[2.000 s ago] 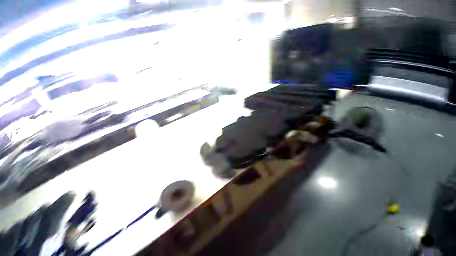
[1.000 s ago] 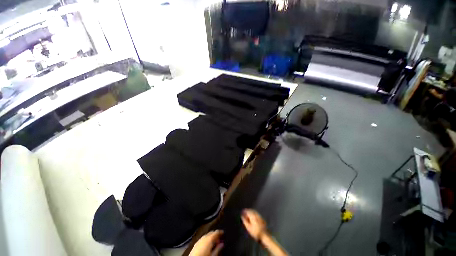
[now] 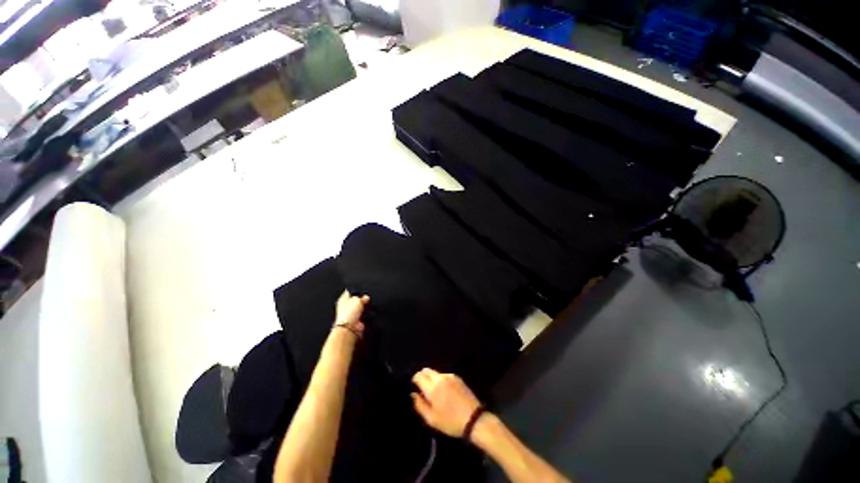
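Large black cut panels (image 3: 566,141) lie in stacks side by side at the far end of the pale cutting table. A black stack with a rounded end (image 3: 405,283) lies nearer. My left hand (image 3: 351,309) is on its left edge, fingers bent. My right hand (image 3: 443,401) is at its near edge, fingers curled. Whether either hand grips the fabric is hard to tell against the black. Smaller rounded black pieces (image 3: 259,391) lie at the near left. A thin pale strip (image 3: 427,460) shows below my right hand.
A large white roll (image 3: 90,349) lies on the pale table (image 3: 189,255) at left. A floor fan (image 3: 731,222) stands close to the table's right side, its cable running to a yellow connector (image 3: 720,472). Blue crates (image 3: 677,36) stand beyond the table. Another worktable (image 3: 236,61) is at upper left.
The view has shifted closer to the panels. Both hands have moved from beside the table's right edge onto the black stacks, the left one reaching farther forward.
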